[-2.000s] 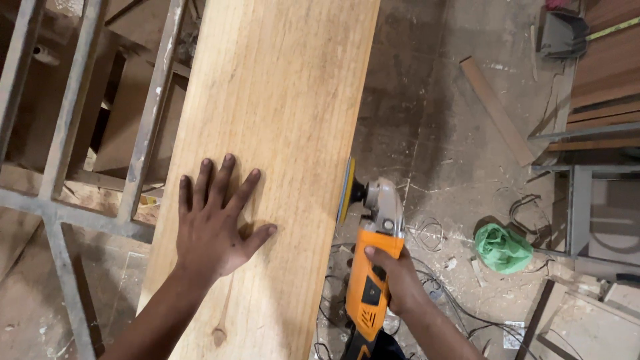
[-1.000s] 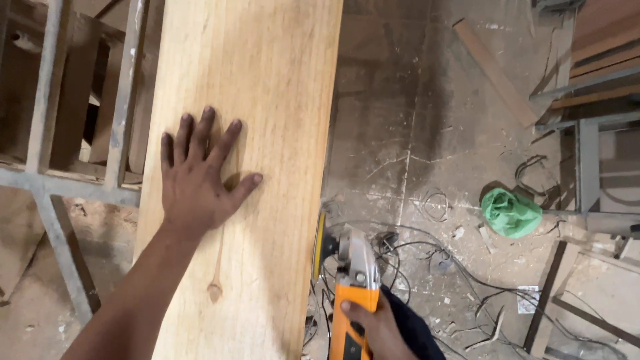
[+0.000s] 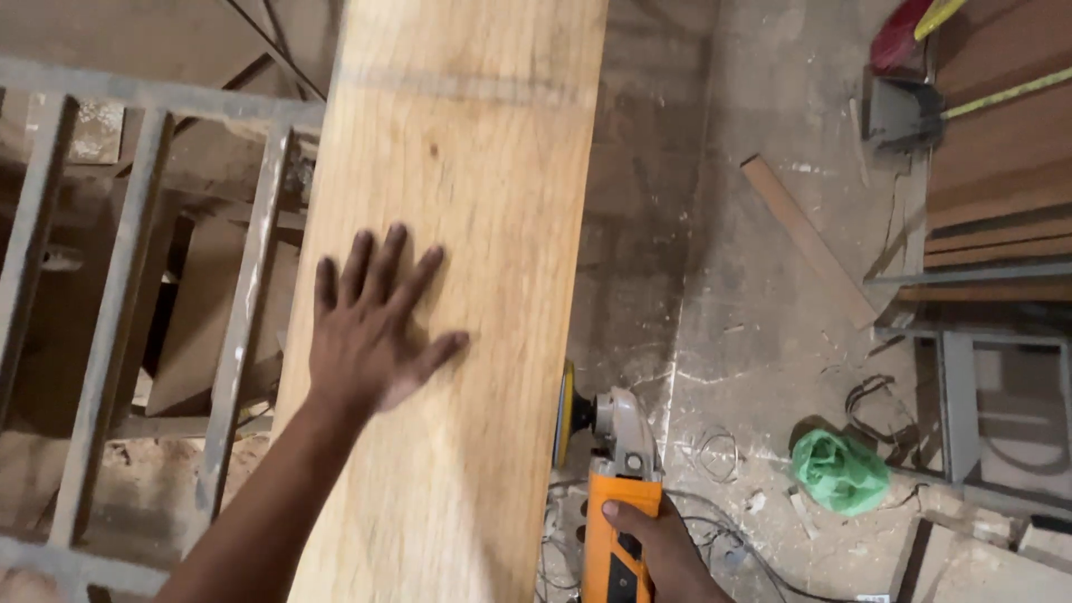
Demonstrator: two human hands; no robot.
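A wide light wooden board [image 3: 469, 201] runs lengthwise through the middle of the head view. My left hand [image 3: 368, 327] lies flat on its face, fingers spread, holding nothing. My right hand [image 3: 657, 536] is closed around the orange body of an angle grinder [image 3: 620, 494] at the board's right side. The grinder's yellow-backed disc pad [image 3: 565, 414] stands on edge against the board's right edge. Whether the disc is spinning cannot be told. The lower part of the tool is cut off by the frame.
A grey metal frame with bars [image 3: 117, 327] lies left of the board. On the floor to the right are a wood strip [image 3: 808, 239], a green plastic bag [image 3: 840, 471], loose cables [image 3: 754, 553] and a dustpan [image 3: 904, 113]. Stacked brown boards [image 3: 997, 151] stand at the far right.
The view has shifted so that more of the board's far part shows. My left hand still lies flat on the board, and my right hand still grips the grinder at its right edge.
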